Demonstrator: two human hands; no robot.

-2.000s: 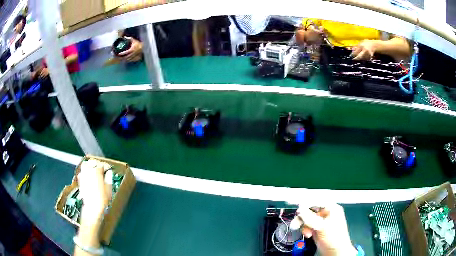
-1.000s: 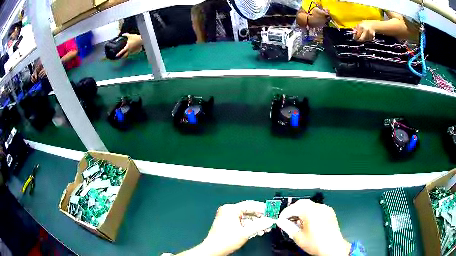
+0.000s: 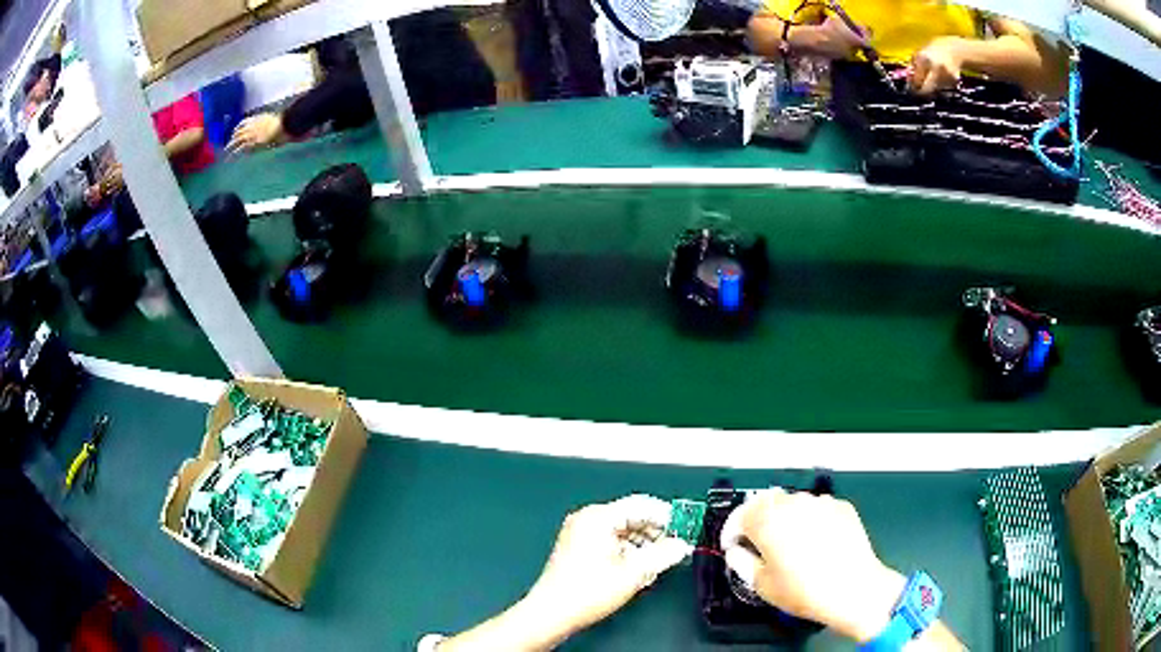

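Note:
A black chassis sub-assembly [image 3: 738, 619] lies on the dark green bench mat in front of me, partly covered by my right hand. My left hand [image 3: 611, 550] holds a small green circuit board [image 3: 688, 518] by its fingertips, at the chassis's left edge. My right hand [image 3: 796, 550] is over the chassis with its fingertips pinched near the board; a thin red lead shows between the hands. What exactly the right fingertips hold is hidden.
A cardboard box of boards [image 3: 299, 535] stands left, another [image 3: 1097, 548] far right beside a striped green panel [image 3: 1025, 560]. Yellow-handled pliers [image 3: 87, 459] lie far left. Beyond the white rail [image 3: 573, 439], the conveyor [image 3: 573, 369] carries several chassis. People work across it.
My left hand has come from the left box to the chassis with a green board. Across the belt, a black round unit now stands on the conveyor at left. The belt's chassis have shifted slightly left.

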